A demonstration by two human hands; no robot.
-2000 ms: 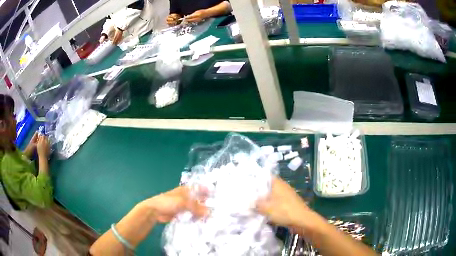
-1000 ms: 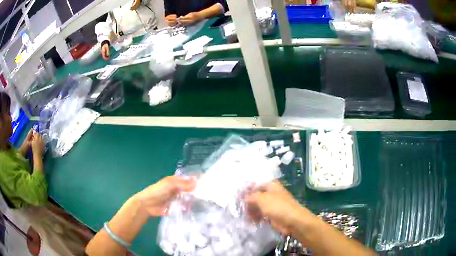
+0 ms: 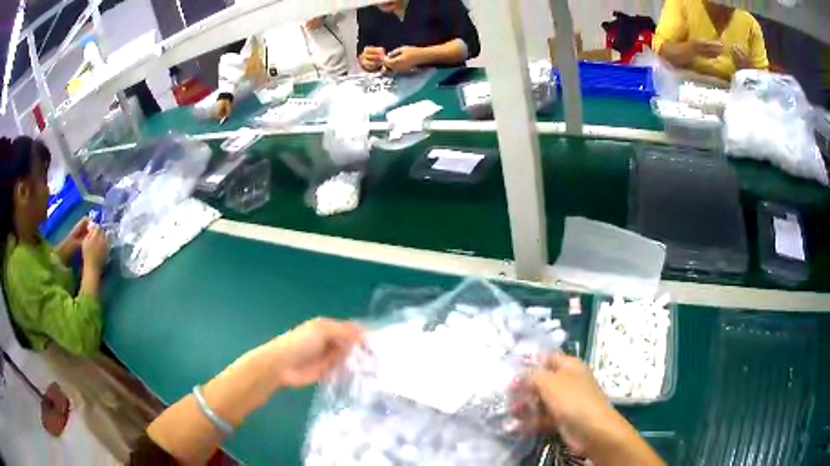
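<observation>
A crinkly clear bag of white caps (image 3: 409, 428) hangs between my hands at the lower middle. My left hand (image 3: 318, 353) grips its left edge, with a pale bracelet on the wrist. My right hand (image 3: 555, 393) grips its right side. More white caps (image 3: 523, 323) lie behind the bag, over a clear tray (image 3: 391, 298) that the bag mostly hides. Some metal shafts (image 3: 557, 452) show at the bottom beside my right hand, largely covered.
A clear box of slim white parts (image 3: 631, 350) stands right of my right hand, a translucent sheet (image 3: 612, 255) behind it. A ribbed clear tray (image 3: 760, 391) lies far right. A metal post (image 3: 514, 155) rises behind. A person in green (image 3: 50, 291) sits left; others sit across.
The view has tilted up, showing more of the people across. My hands have moved apart, holding the bag wider. More caps show at its back edge.
</observation>
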